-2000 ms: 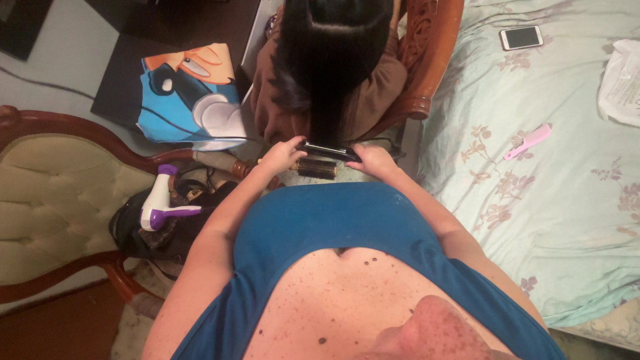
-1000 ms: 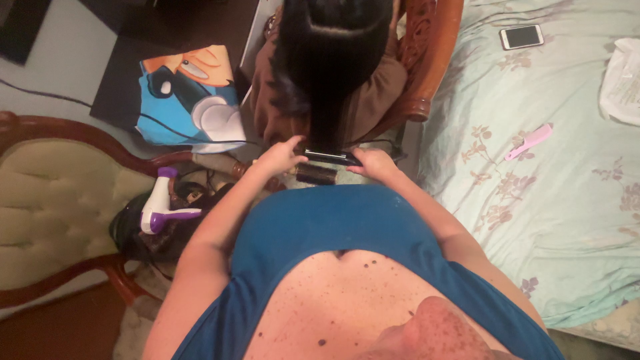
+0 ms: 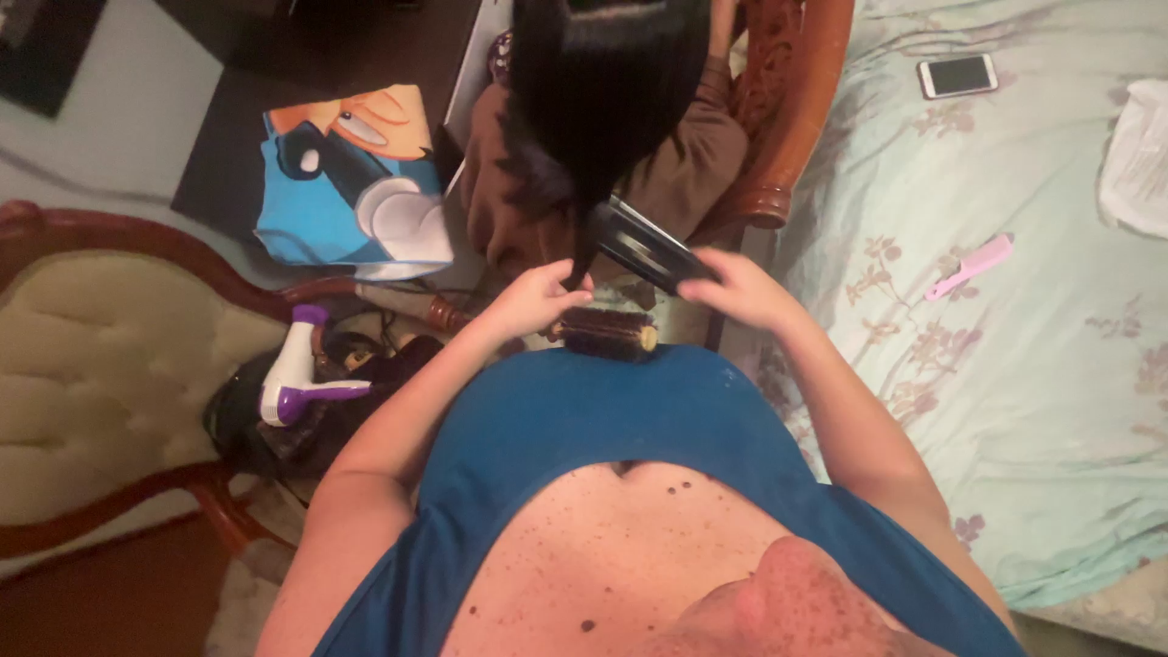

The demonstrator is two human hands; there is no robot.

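A seated person's long dark hair [image 3: 607,91] hangs down at the top middle, narrowing to a lock near my hands. My left hand [image 3: 545,297] pinches the end of that lock; a round hair brush [image 3: 604,334] lies just below, its handle end by my fingers, and whether I also hold it I cannot tell. My right hand [image 3: 739,285] is closed around the rear of a black hair straightener [image 3: 652,246]. The straightener slants up and left, its front end beside the lock. Whether any hair lies between its plates is hard to see.
A white and purple hair dryer [image 3: 297,374] rests on dark things on an upholstered armchair [image 3: 109,356] at the left. A printed cloth [image 3: 356,196] lies on a dark surface. The bed [image 3: 1049,411] at the right holds a phone [image 3: 958,76] and a pink comb [image 3: 970,267].
The straightener, earlier level between both hands, now slants from my right hand alone. My right hand has moved slightly outward, and my left hand now has the lock's end.
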